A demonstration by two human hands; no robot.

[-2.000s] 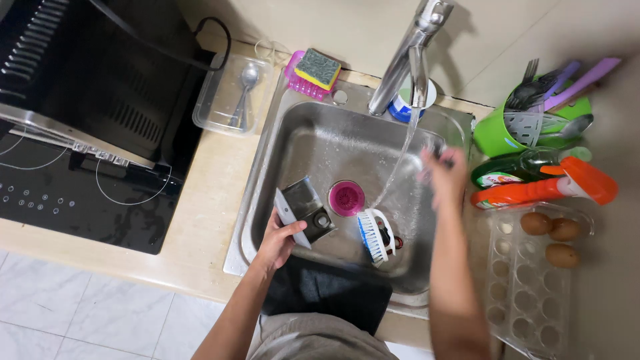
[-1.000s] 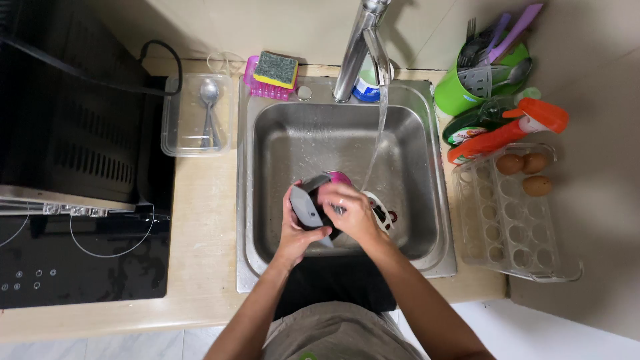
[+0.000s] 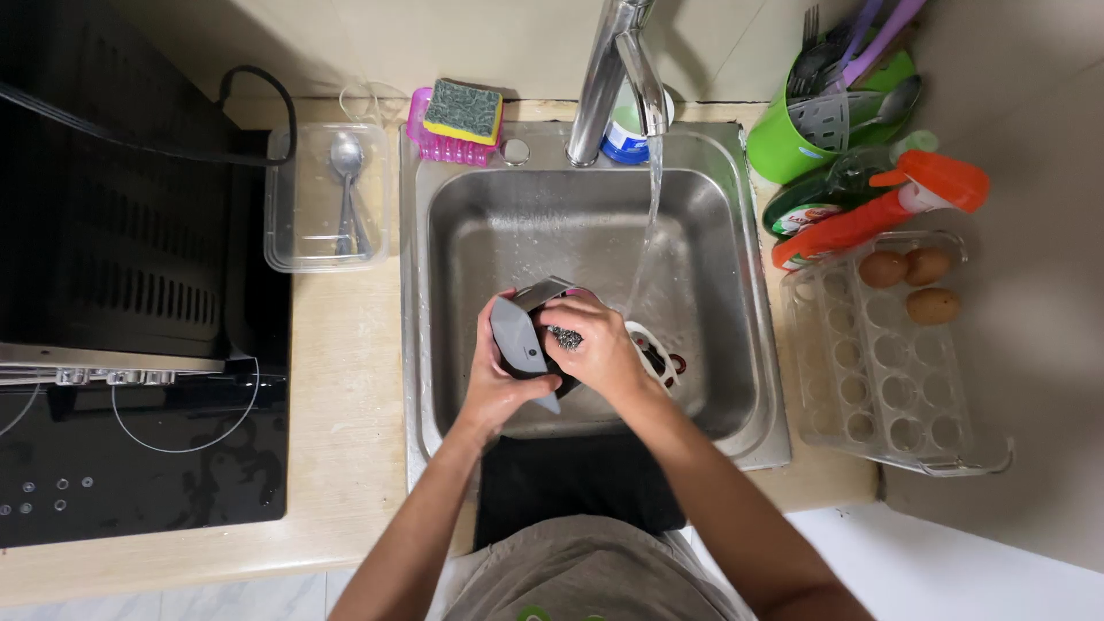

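Over the stainless steel sink (image 3: 595, 207), my left hand (image 3: 500, 371) grips a grey-fronted metal container (image 3: 517, 341), tilted with its inside facing right. My right hand (image 3: 595, 341) holds a metal scouring pad (image 3: 565, 337) at the container's opening, some fingers hidden inside it. Water (image 3: 651, 216) runs from the chrome faucet (image 3: 595, 86) into the basin, right of my hands. A white-rimmed brush (image 3: 642, 336) lies in the sink beside my right wrist, partly covered by it. Behind my right fingers a bit of a pink object shows.
Left of the sink, a clear plastic tray (image 3: 280, 207) holds spoons, beside a black appliance (image 3: 112, 207). A sponge (image 3: 463, 110) rests on a pink holder behind the basin. On the right stand a green utensil cup (image 3: 768, 142), an orange spray bottle (image 3: 849, 226) and an egg tray (image 3: 819, 371) with brown eggs.
My right hand has come from near the running water to the container in my left hand. Earlier the container was held farther from it, open side up. The view has shifted.
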